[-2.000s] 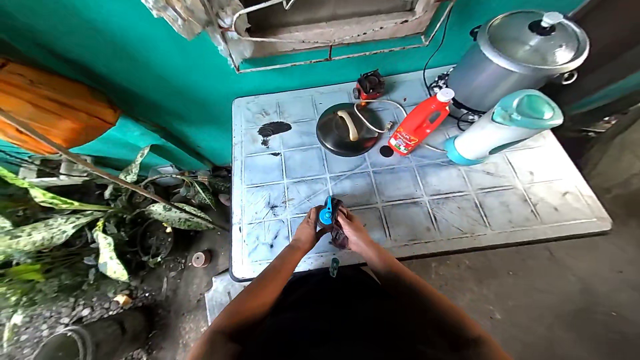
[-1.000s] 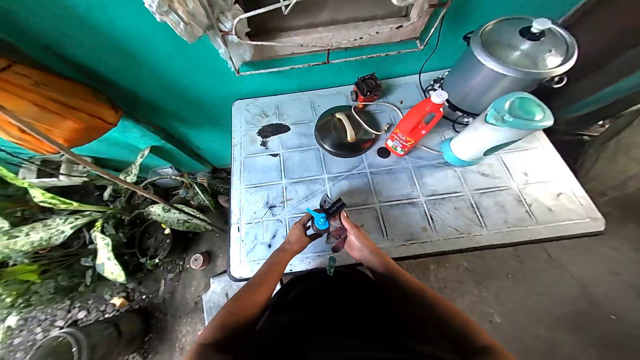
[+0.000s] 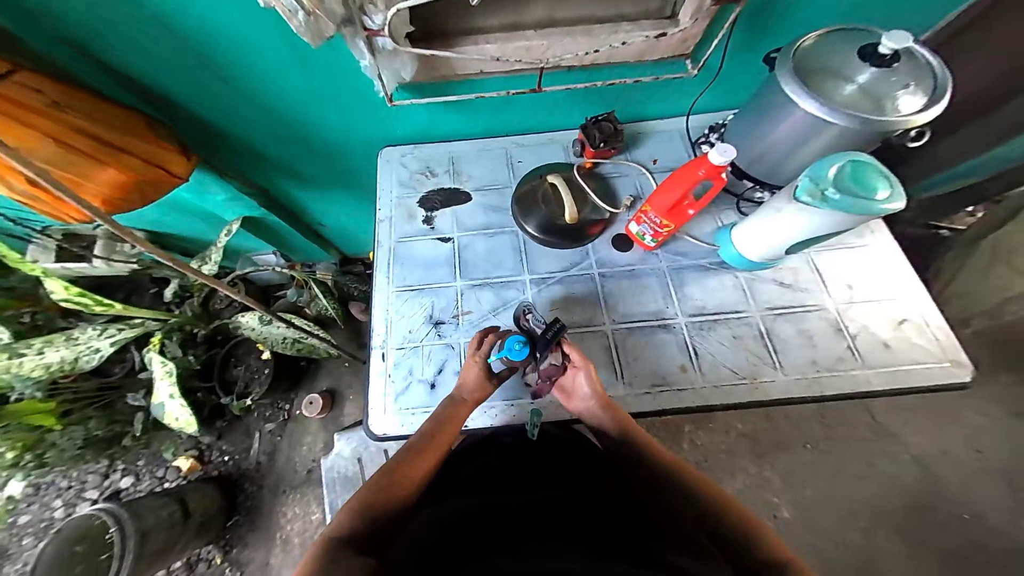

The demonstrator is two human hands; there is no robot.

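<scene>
My left hand (image 3: pixel 480 370) grips a small bottle with a bright blue cap (image 3: pixel 514 349), held over the near edge of the white tiled table (image 3: pixel 640 352). Close on its right, my right hand (image 3: pixel 582 382) holds a dark strap-like item with light lettering (image 3: pixel 546 332) and a bunched purplish cloth (image 3: pixel 547 373); whether these are one piece I cannot tell. The fingers of both hands are partly hidden. A small green object (image 3: pixel 534 423) lies at the table's near edge, just below the hands.
Farther back on the table are a black pot lid (image 3: pixel 540 210), a red plastic bottle (image 3: pixel 680 196), a small red burner-like device (image 3: pixel 600 140), a teal-and-white jug (image 3: pixel 788 220) and a large metal pot (image 3: pixel 800 120). Potted plants (image 3: pixel 96 344) stand left; a barred window is behind.
The dark item in my right hand has turned and now extends up and away, beside the blue-capped bottle. Both hands remain close together at the near edge.
</scene>
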